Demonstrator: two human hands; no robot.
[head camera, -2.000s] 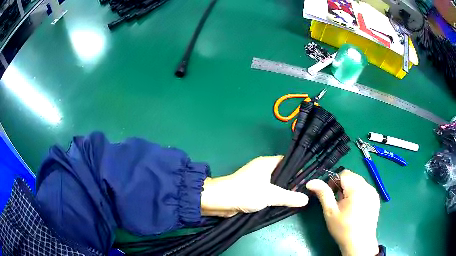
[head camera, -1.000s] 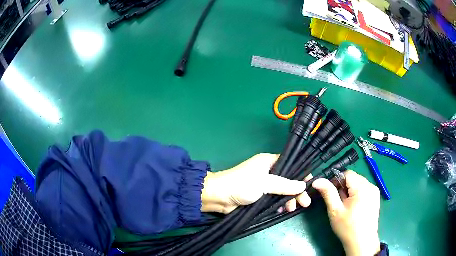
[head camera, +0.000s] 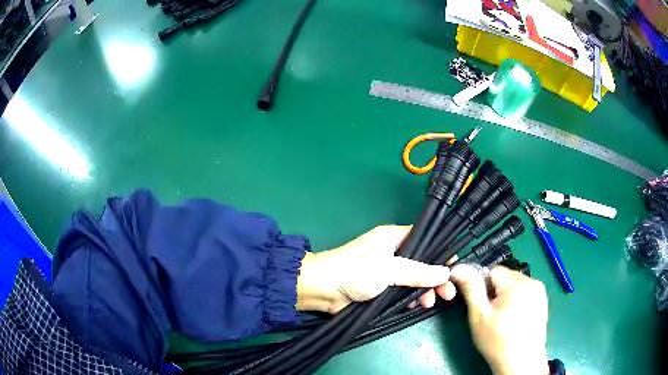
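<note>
A bundle of black cable leads (head camera: 344, 322) runs from the bottom left up to the right. Its ribbed black moulded connectors (head camera: 458, 172) fan out at the upper end. My left hand (head camera: 366, 271) is closed round the bundle below the connectors, thumb on top. My right hand (head camera: 505, 311) is at the lower right side of the fan, thumb and forefinger pinched at the leads just below the lowest connectors. A small clear or shiny bit shows at these fingertips; I cannot tell what it is. Fingers and cables hide part of the right hand's grip.
Orange-handled scissors (head camera: 417, 155) lie partly behind the connectors. Blue-handled cutters (head camera: 553, 253) and a white marker (head camera: 582, 204) lie at right. A steel rule (head camera: 557, 138), green roll (head camera: 513, 89) and yellow bin (head camera: 505, 57) are beyond. A single cable (head camera: 282, 62) lies at the back; plastic bags (head camera: 648, 242) are at far right.
The connectors have fanned out since the earliest frame, and more lower connector ends now show beside my right hand. My right hand has shifted slightly left and down. My left hand keeps its hold.
</note>
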